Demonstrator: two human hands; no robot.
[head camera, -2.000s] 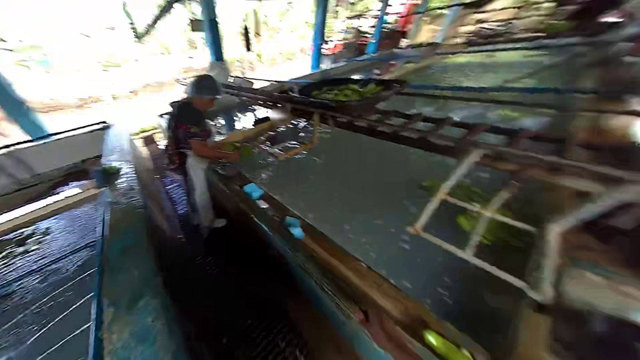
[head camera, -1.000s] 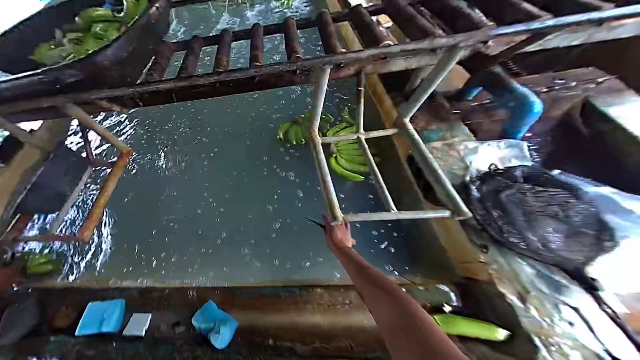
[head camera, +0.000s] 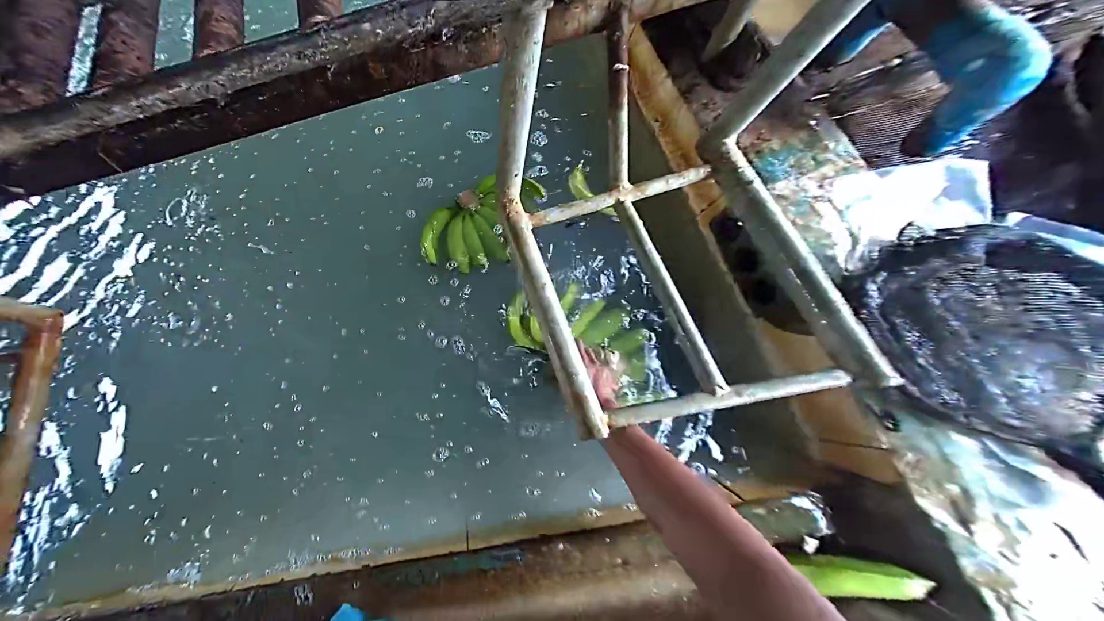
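Observation:
My right hand reaches from the lower right beneath the crossbar of a white metal-pipe frame into the tank water. It is at a hand of green bananas, partly underwater; splashes and the frame blur its fingers, so its grip cannot be told. Farther up and left, another green banana hand floats by the frame's left pipe. A small green banana piece shows between the pipes. One single green banana lies outside the tank at the lower right. My left hand is out of view.
The tank's near rim crosses the bottom. Along the top runs a dark rail with rollers. A rusty pipe frame stands at the left edge. On the right are a dark round mesh-like item and a blue boot-like object.
My right hand has moved from beside the frame's lower corner into the water at the bananas. The dark thin tool at its fingers a second ago is not visible now. The view has moved closer.

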